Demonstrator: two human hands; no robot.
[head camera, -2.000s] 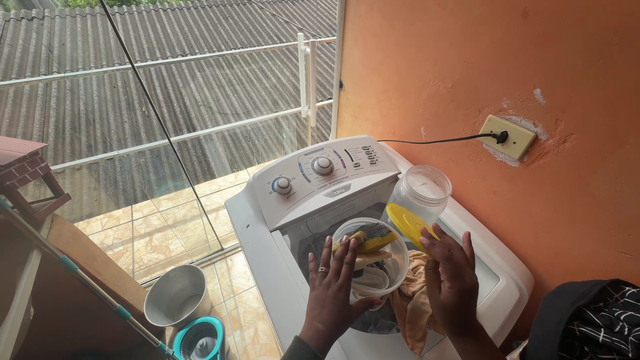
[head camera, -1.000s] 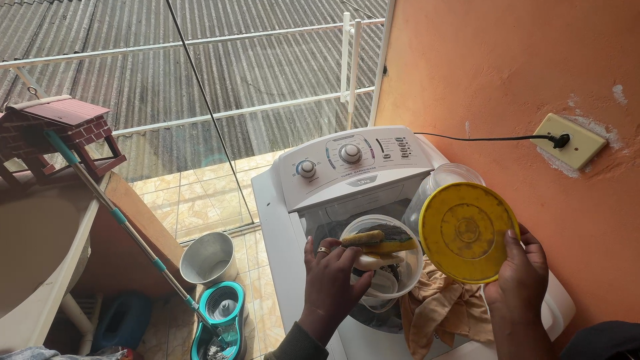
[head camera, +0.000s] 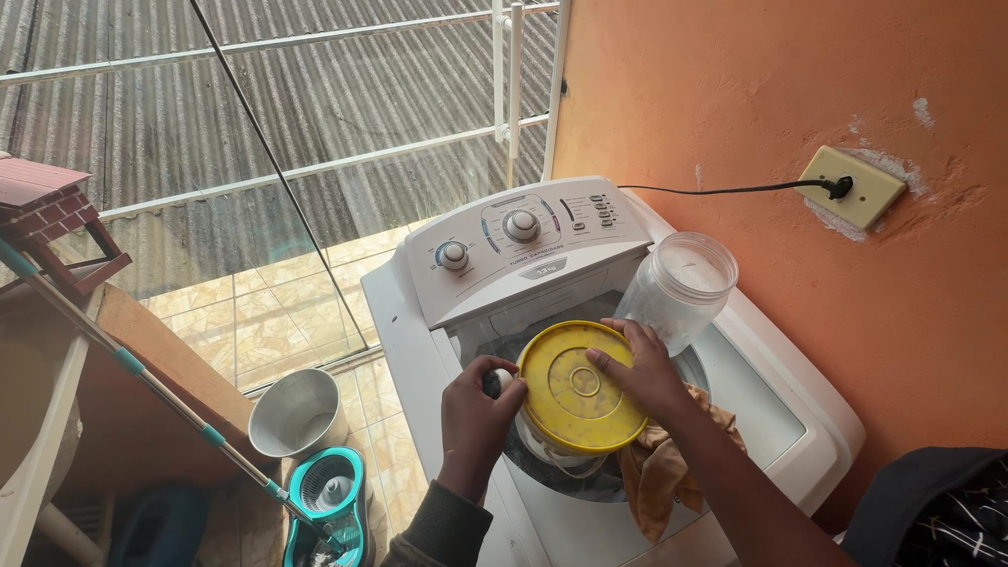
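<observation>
A yellow round plastic lid lies over the top of a clear plastic tub on the white washing machine. My right hand rests on the lid's upper right part, fingers along its rim. My left hand is at the lid's left edge and pinches a small white and dark object, whose kind I cannot tell. A clear plastic jar without a lid stands beyond my right hand. Tan cloth hangs over the machine's front edge beside the tub. What is inside the tub is hidden.
A black cord runs to a wall socket on the orange wall. To the left on the floor are a metal pot and a teal spin mop bucket, with a mop handle slanting into it. A glass panel with railings stands behind.
The yellow lid, held beside the tub in my right hand a second ago, now covers the tub. My left hand has moved from the tub's opening to the lid's left edge.
</observation>
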